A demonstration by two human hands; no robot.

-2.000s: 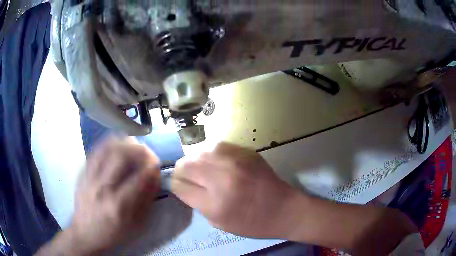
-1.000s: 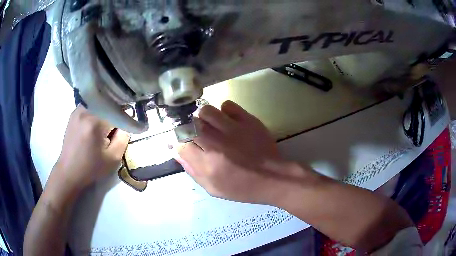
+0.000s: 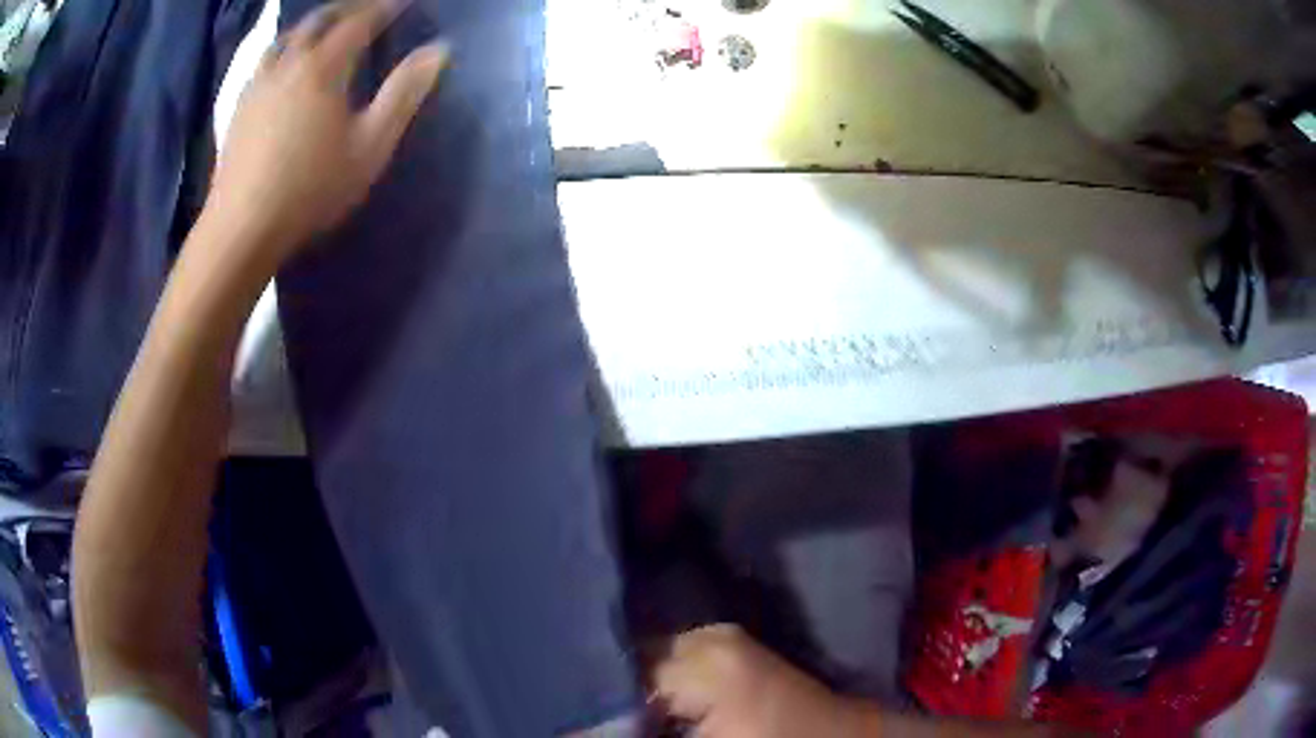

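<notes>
A long dark navy-grey garment panel (image 3: pixel 448 375) lies over the white table and hangs down past its front edge. My left hand (image 3: pixel 318 130) is at the upper left of the panel, palm down, with thumb and fingers apart, the thumb resting on the cloth. My right hand (image 3: pixel 736 685) is low in the picture, below the table edge. Its curled fingers are at the panel's lower right edge and seem to grip it; the fingertips are blurred. The machine head and needle are out of view.
Black thread snips (image 3: pixel 970 55) lie on the cream machine bed (image 3: pixel 895 123). Scissors (image 3: pixel 1230 274) lie at the table's right. A red basket (image 3: pixel 1263 577) with dark pieces is at lower right. Dark cloth pieces (image 3: pixel 87 245) hang at the left. Something blue (image 3: pixel 231 620) shows at lower left.
Both hands have left the area under the machine head. The panel now lies across the table. My left hand moved up, my right hand down below the table edge. The view has shifted off the head.
</notes>
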